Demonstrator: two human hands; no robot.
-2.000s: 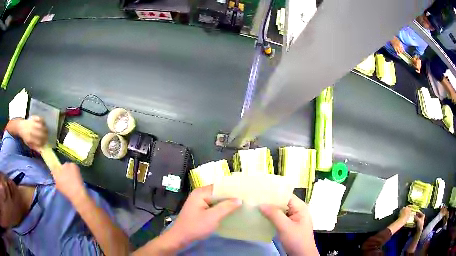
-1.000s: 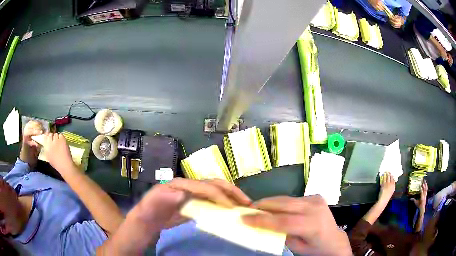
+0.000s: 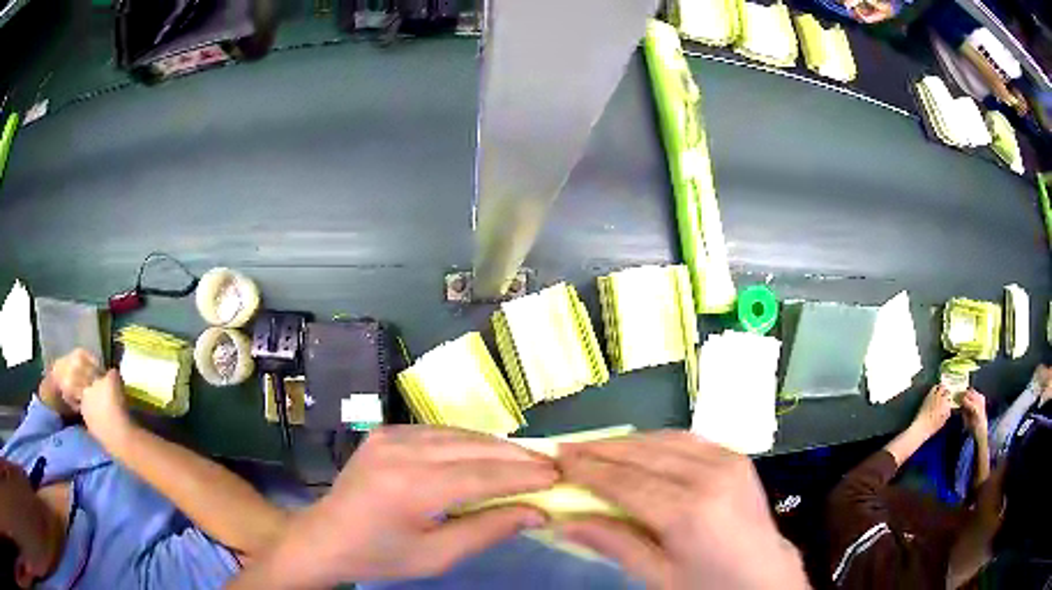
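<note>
A pale yellow-green sheet, partly folded, is held between my two hands at the bottom centre. My left hand grips its left part, with fingers over the top and thumb below. My right hand grips its right part the same way. The fingers hide much of the sheet. Just beyond my hands stand three stacks of folded pieces: a left stack, a middle stack and a right stack. A loose white sheet stack lies to their right.
A grey post rises ahead. A yellow-green roll lies across the belt, near a green ring and translucent board. A black box and tape rolls are left. People work at both sides.
The sheet was broad and flat, then folded into a narrow strip; now its layers are parted between my fingers. The view has shifted, and the person at left has lowered their hands.
</note>
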